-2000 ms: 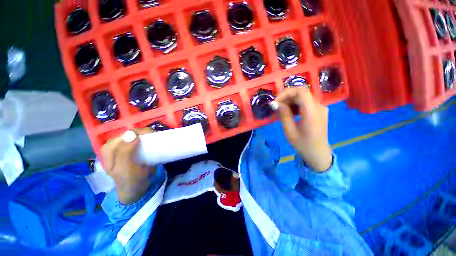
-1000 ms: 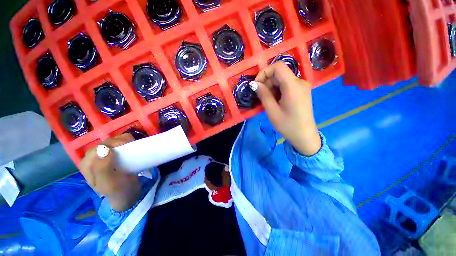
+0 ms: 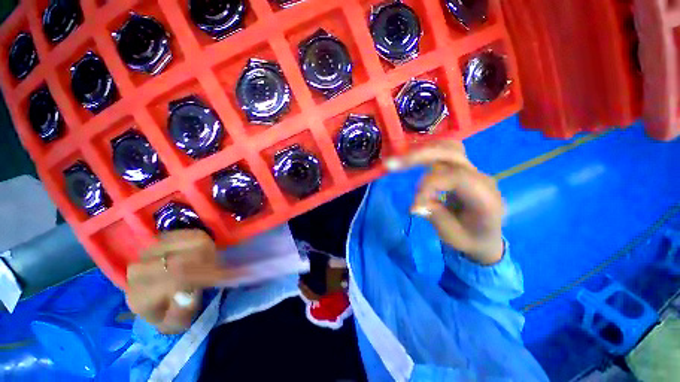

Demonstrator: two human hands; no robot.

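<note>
A red foam tray (image 3: 294, 133) holds rows of dark, glossy watch heads, one per pocket, such as this watch head (image 3: 359, 140). The pocket at the near left corner is an empty tray pocket (image 3: 118, 242). My left hand (image 3: 170, 280) is at the tray's near left edge, closed on a folded white sheet (image 3: 272, 257) that is blurred and seen at a slant. My right hand (image 3: 458, 201) is just off the near right edge, thumb and index finger apart, with nothing visible between them. A shiny fingernail shows on its thumb.
Stacked red foam trays (image 3: 570, 67) stand at the right, with the edge of another red tray (image 3: 660, 67) beyond. A blue stool (image 3: 615, 313) is at lower right, and blue plastic (image 3: 67, 336) at lower left. A white paper strip (image 3: 9, 283) hangs at far left.
My right hand has left the watch head in the near row and moved down off the tray, its fingers opening. The white sheet has turned to a slant. The tray appears further left in view.
</note>
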